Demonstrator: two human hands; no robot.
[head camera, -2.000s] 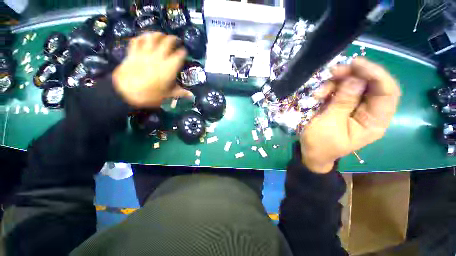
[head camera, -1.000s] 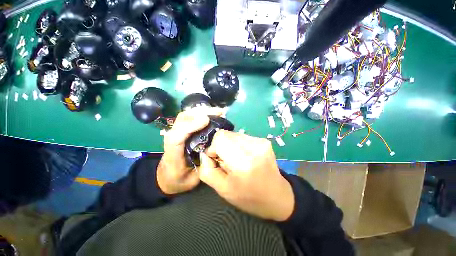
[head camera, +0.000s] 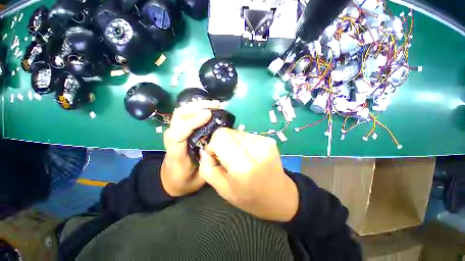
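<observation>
My left hand (head camera: 182, 148) holds a black plastic housing (head camera: 210, 129) over my lap at the bench's front edge. Its open side faces me. My right hand (head camera: 248, 173) is at the housing, with thumb and fingertips pinched together at its opening. Small metallic and yellow bits show at the fingertips, too small to name. What the right fingers grip is mostly hidden. Another black housing (head camera: 218, 77) with a ring of holes sits just behind my hands, and a smooth one (head camera: 147, 101) lies to the left with wires beside it.
Black housings (head camera: 79, 43) are piled at the left. A silver-white box (head camera: 234, 30) stands at the back centre. The electric screwdriver (head camera: 322, 19) hangs beside it. Wired motors (head camera: 352, 71) are heaped at the right. Pale chips (head camera: 273, 116) lie on the green mat. A cardboard box (head camera: 357, 199) is below the bench.
Two seconds ago my left hand was over the housings and my right hand near the motors. Since one second ago both hold nearly the same place at the housing, which is tilted slightly differently; the view has shifted.
</observation>
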